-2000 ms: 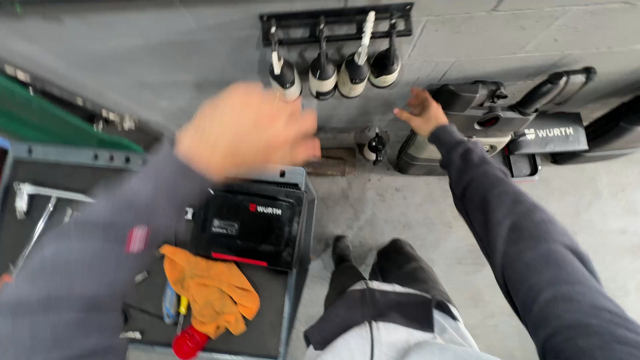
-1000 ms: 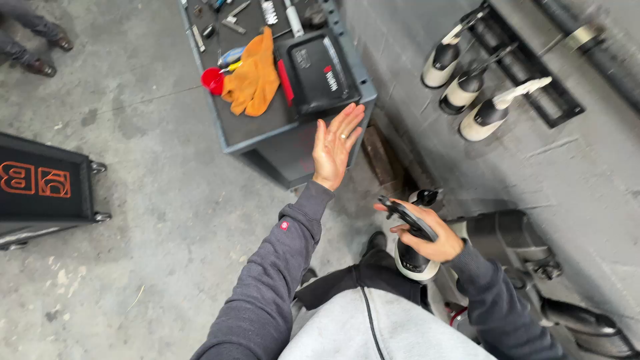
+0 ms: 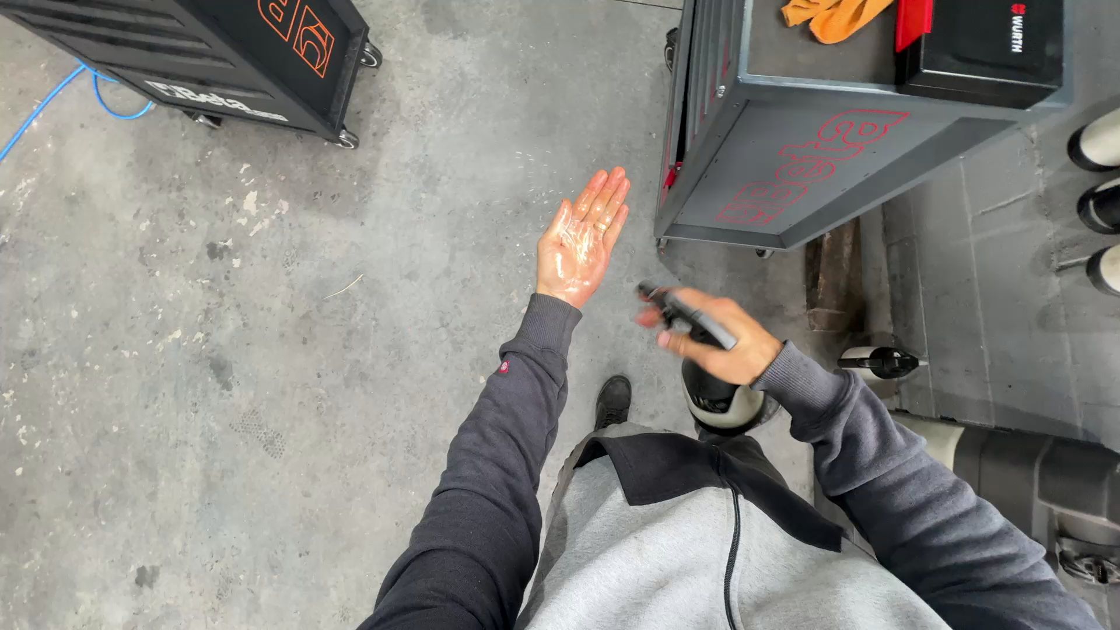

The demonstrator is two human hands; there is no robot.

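My left hand (image 3: pixel 581 241) is held out palm up, fingers straight, with nothing gripped in it. Its palm and fingers shine with a wet coating, and a ring shows on one finger. To its right, my right hand (image 3: pixel 717 332) is wrapped around the trigger head of a spray bottle (image 3: pixel 722 407), its nozzle pointing toward the left palm without touching it. The bottle has a black and off-white body that hangs below the hand. Motion blurs the fingers on the trigger a little.
A grey Beta tool trolley (image 3: pixel 814 166) stands ahead, bearing a black Würth case (image 3: pixel 984 52) and an orange glove (image 3: pixel 844 17). A black Beta trolley (image 3: pixel 262 61) is at upper left, near a blue hose (image 3: pixel 52 101). Another spray bottle (image 3: pixel 878 360) is by the wall at right.
Two seconds ago the right hand reached out without a bottle; one second ago it held the spray bottle. The left palm now shines wet. The view has turned a lot.
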